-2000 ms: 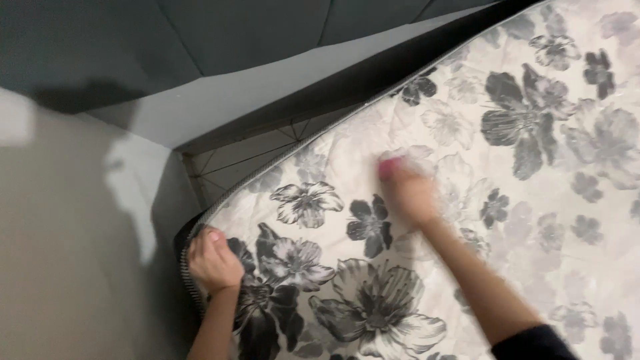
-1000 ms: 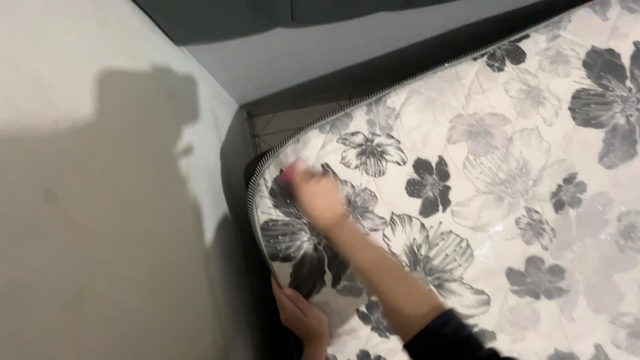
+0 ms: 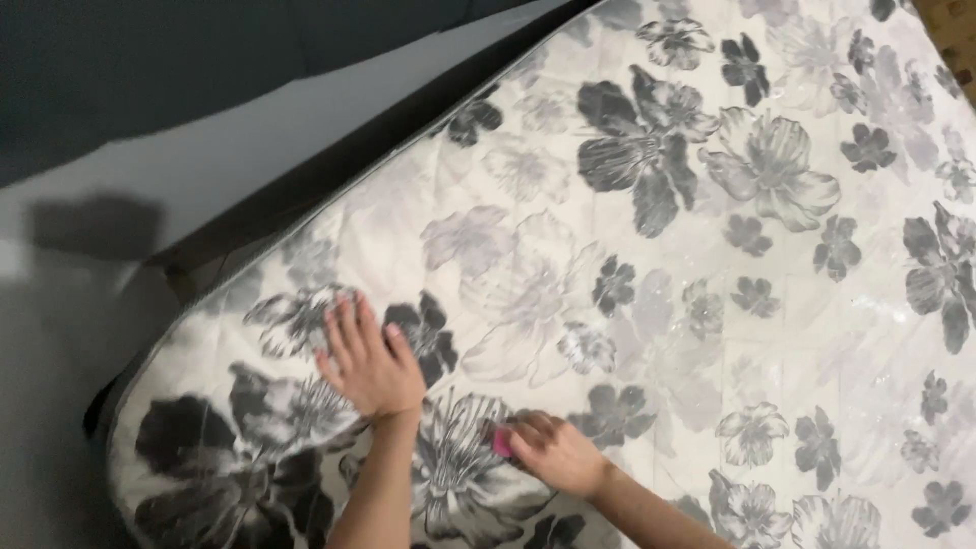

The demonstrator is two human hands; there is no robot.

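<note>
A mattress (image 3: pixel 671 320) with a grey and white flower print fills most of the head view, its rounded corner at the lower left. Flat on its surface near that corner lies my left hand (image 3: pixel 371 354), palm down with the fingers apart. My right hand (image 3: pixel 560 450), to the right and a little lower, is closed around a small pink object (image 3: pixel 502 441) against the mattress. Fingers cover most of that object, so its kind cannot be told. Small shiny spots show on the mattress at the right.
A dark panel (image 3: pixel 229 69) spans the upper left above a pale grey wall (image 3: pixel 61 305) with a shadow on it. A dark gap runs between the wall and the mattress edge. At the top right corner is a patterned brown surface (image 3: pixel 953 38).
My left hand has moved from the mattress's edge onto its top and lies flat there. My right hand has moved away from the corner, still with the pink object. The view has shifted.
</note>
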